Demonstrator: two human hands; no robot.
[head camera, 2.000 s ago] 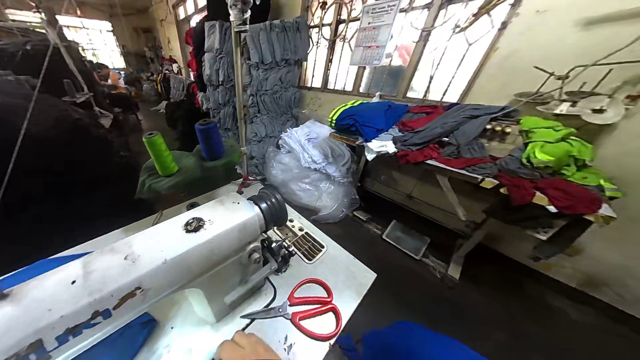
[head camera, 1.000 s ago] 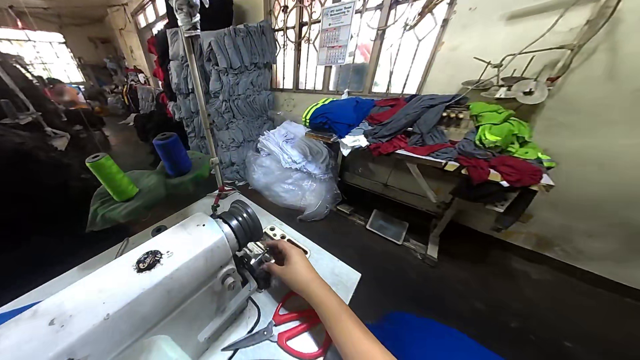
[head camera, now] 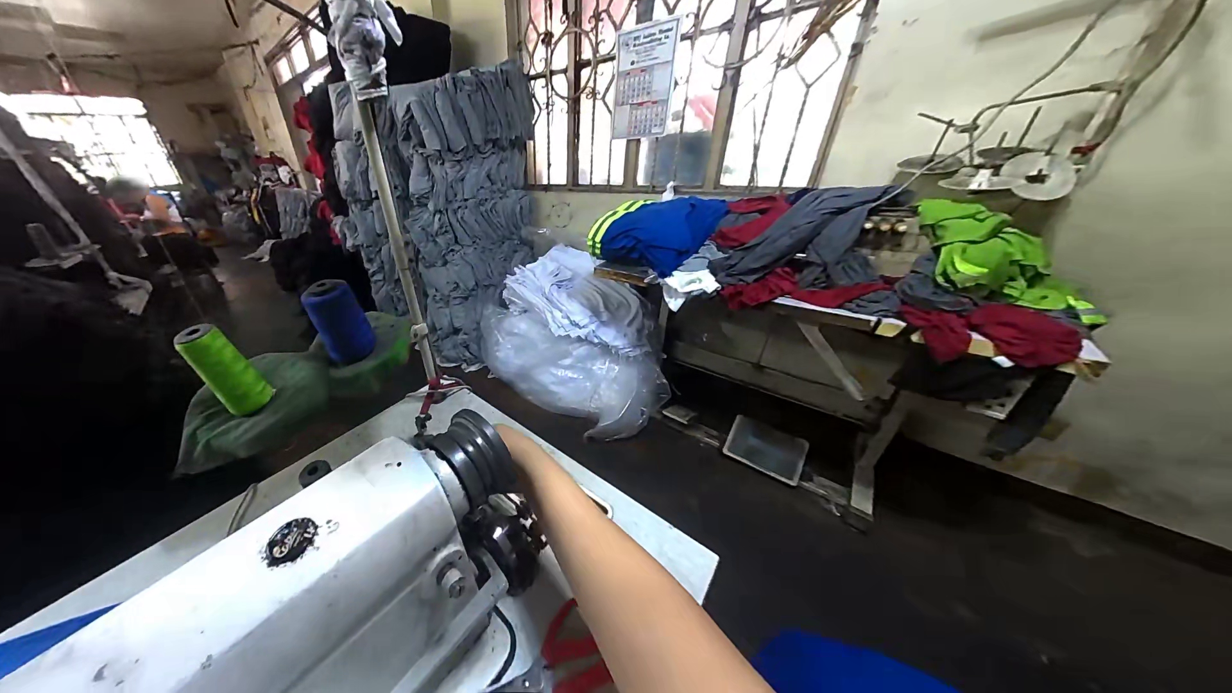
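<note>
My right hand reaches to the far side of the black handwheel of a white industrial sewing machine. Its fingers are hidden behind the wheel, and the forearm slants up from the bottom edge. Beside the wheel, on the near side, sits a dark round mechanism, perhaps the bobbin winder. Red-handled scissors lie on the machine table, mostly covered by the forearm. My left hand is out of the picture.
Green and blue thread cones stand beyond the table. A plastic bag of white cloth sits on the floor. Garments cover a bench by the wall. A metal stand pole rises behind the handwheel.
My right hand has gone from beside the mechanism near the handwheel to the wheel's far side. The scissors, in plain sight two seconds ago, are now mostly behind the forearm.
</note>
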